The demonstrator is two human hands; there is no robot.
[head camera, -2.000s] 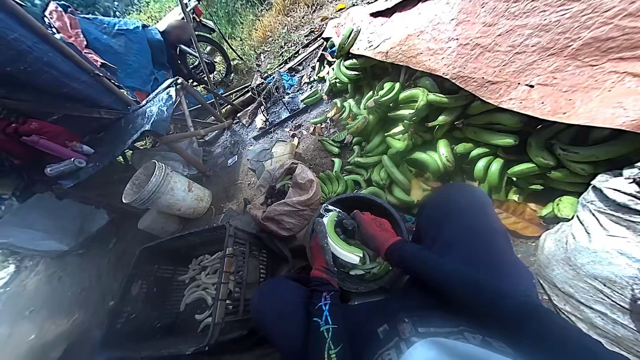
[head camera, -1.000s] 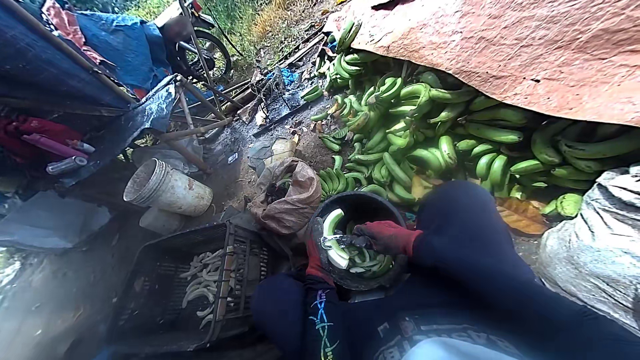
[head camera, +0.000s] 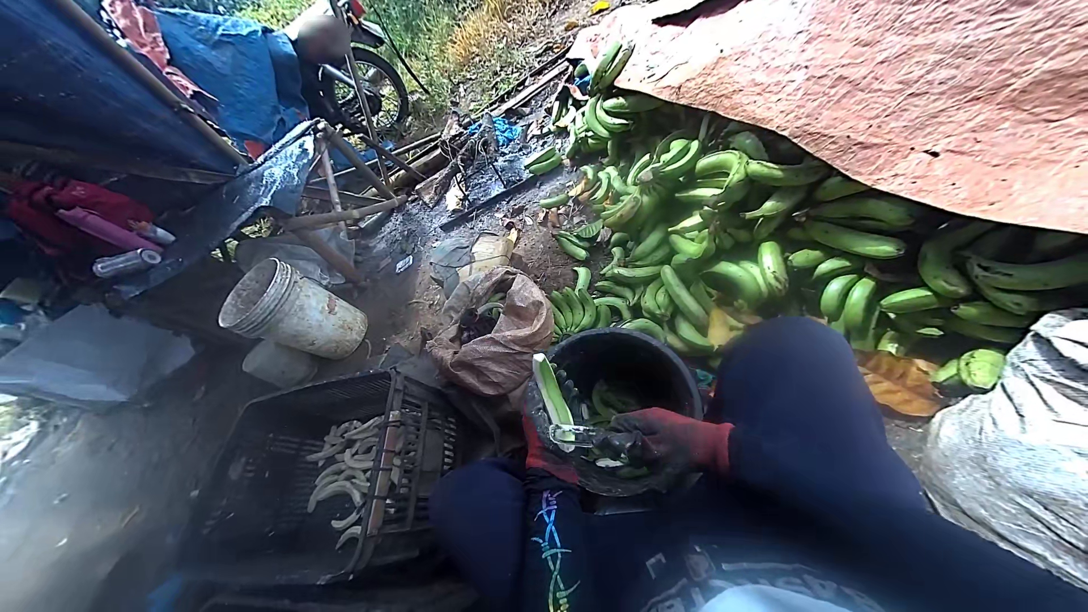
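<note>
My left hand [head camera: 548, 433], in a red and black glove, is closed on a green banana [head camera: 553, 393] at the left side of a black bucket [head camera: 676, 361]. The banana stands tilted, with a pale peeled face. My right hand [head camera: 667, 438], gloved alike, grips a peeling tool [head camera: 574, 436] by its dark handle; its pale head lies against the banana's lower end. Green peel [head camera: 612, 399] lies in the bucket, between my knees. Part of my left hand is hidden in shadow by the bucket's rim.
Green bananas [head camera: 680, 246] are heaped ahead and right, partly under an orange tarp [head camera: 867, 93]. A black crate [head camera: 391, 467] with peeled bananas stands at left, near a dirty white bucket [head camera: 297, 310] and an open sack [head camera: 501, 336]. A whitish sack [head camera: 1016, 442] is at right.
The banana, lying over the bucket's middle before, now stands at its left side. My right hand has moved from the bucket's upper right, down and across the opening, to the banana's lower end.
</note>
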